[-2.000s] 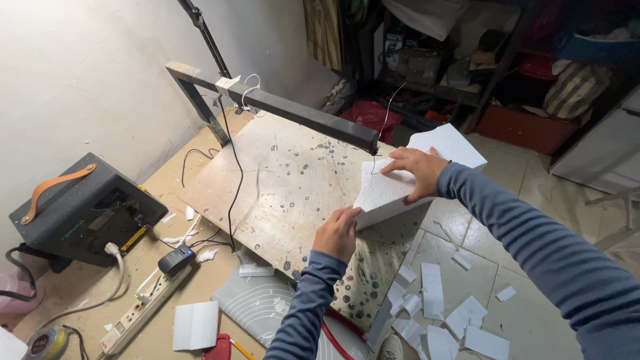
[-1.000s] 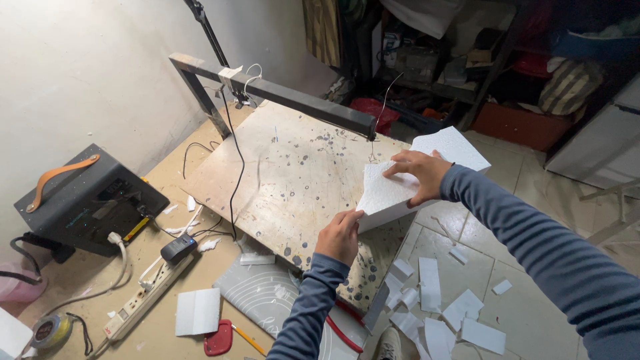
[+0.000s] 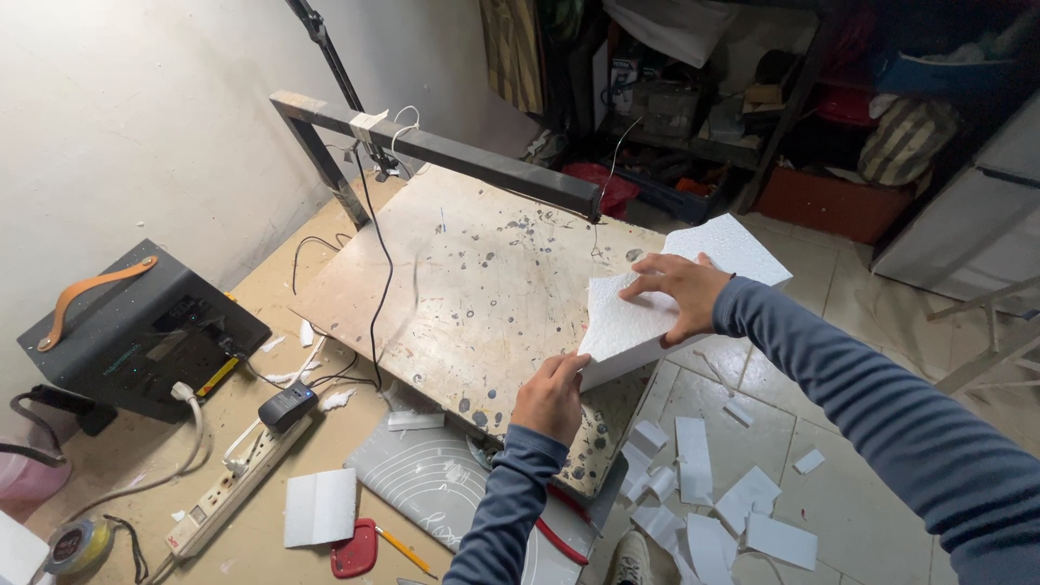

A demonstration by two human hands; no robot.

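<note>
A thick white polystyrene foam block (image 3: 630,325) with a curved cut edge lies at the right edge of the wooden board (image 3: 487,301), partly past it. My left hand (image 3: 551,398) grips the block's near left corner. Spread across its top, my right hand (image 3: 684,294) holds it with the thumb at the near side. Above the board runs a black metal arm (image 3: 479,164), and a thin wire (image 3: 602,199) passes its free end, just left of the block.
A power station (image 3: 154,333), a power strip (image 3: 236,483), a tape measure (image 3: 80,546) and a yellow pencil (image 3: 406,552) lie at left and below. Red-handled pliers (image 3: 561,532) rest on a grey mat (image 3: 422,479). Foam offcuts (image 3: 693,459) litter the tiled floor. Shelves (image 3: 691,122) stand behind.
</note>
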